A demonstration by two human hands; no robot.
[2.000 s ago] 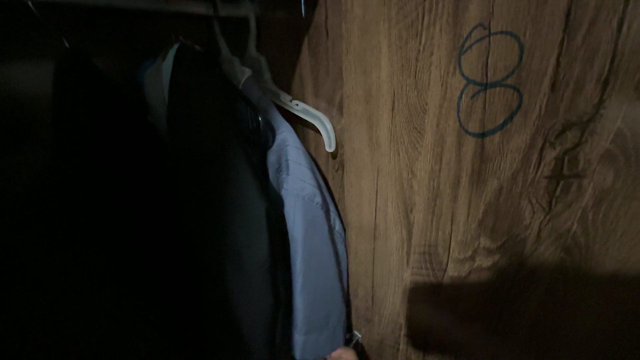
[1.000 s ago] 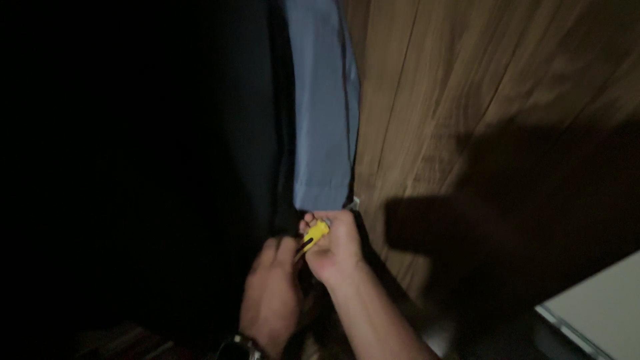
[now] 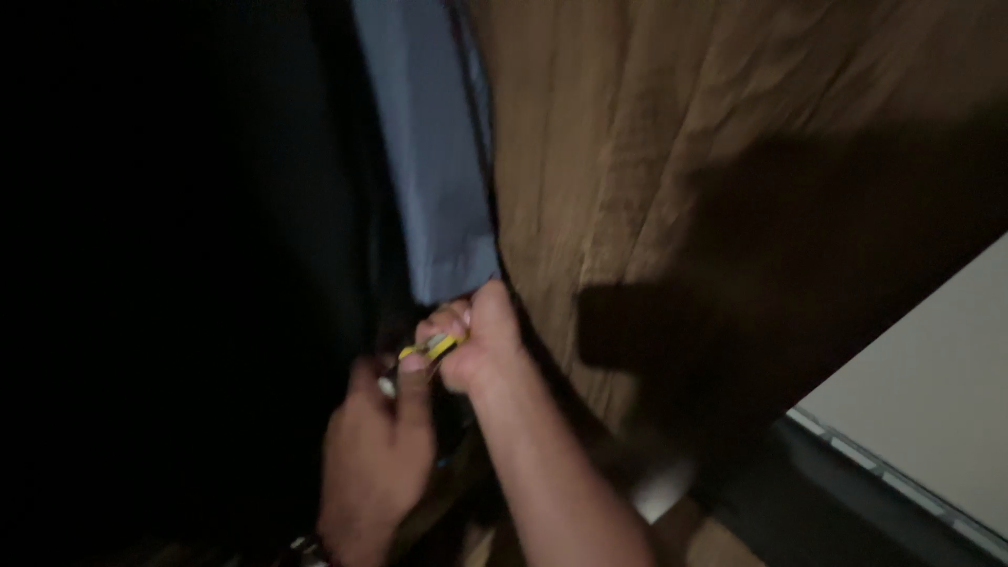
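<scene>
A light blue sleeve or garment edge (image 3: 441, 157) hangs against dark clothing, its hem just above my right hand (image 3: 476, 339). The fingers of that hand are curled around one end of a small yellow-and-black object (image 3: 433, 346), whose kind I cannot tell. From below and to the left, my left hand (image 3: 382, 441) pinches the other end, with the thumb on it. A small pale part (image 3: 387, 386) shows by the left fingers. Blur and darkness hide the finger details, and whether the right hand also holds the hem.
The wood-grain panel (image 3: 567, 157) stands close to the right of the garment, with a large shadow on it. Dark hanging clothes fill the left side. At the lower right are a pale surface (image 3: 929, 378) with a light edge strip and a blurred white thing (image 3: 663, 488).
The view has tilted down from the hanger and upper garment. Both hands have come into view at the hem, and the left thumb now lies on the yellow-and-black object.
</scene>
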